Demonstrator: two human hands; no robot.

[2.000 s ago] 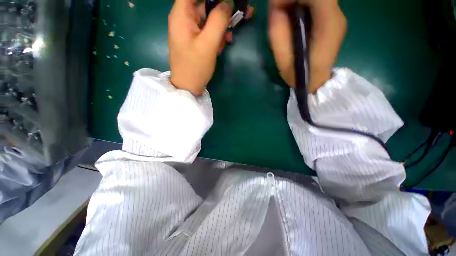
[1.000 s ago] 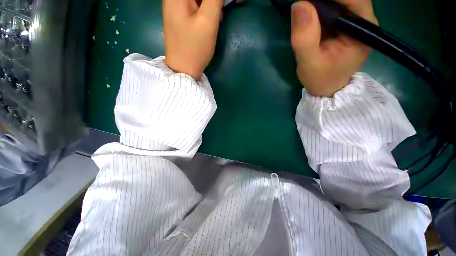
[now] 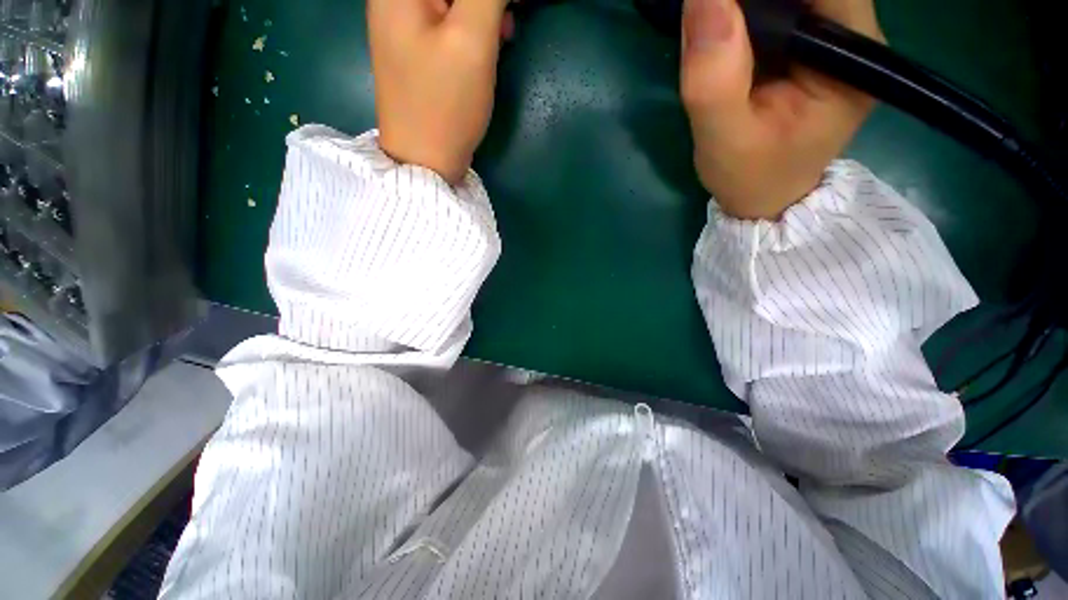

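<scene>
My right hand (image 3: pixel 779 117) is closed around the black handle of the soldering iron (image 3: pixel 867 61), right of centre at the top edge. Its thick black rear end and cord run off to the right. The iron's tip is not visible. My left hand (image 3: pixel 439 82) is left of centre, cut off by the top edge. Its fingertips are at the top edge, where a small bit of something dark (image 3: pixel 531 4) shows beside them. What the left fingers hold is mostly out of the picture.
Clear blister trays (image 3: pixel 41 152) are stacked at the left. Small pale pieces (image 3: pixel 260 45) lie on the green mat (image 3: pixel 586 281) beside them. Thin black cables (image 3: pixel 1017 366) hang at the right near the mat's front edge.
Since two seconds ago, the iron in my right hand has swung from upright to pointing leftward, its cord end to the right. My left hand and the dark unit have moved up, mostly out of view.
</scene>
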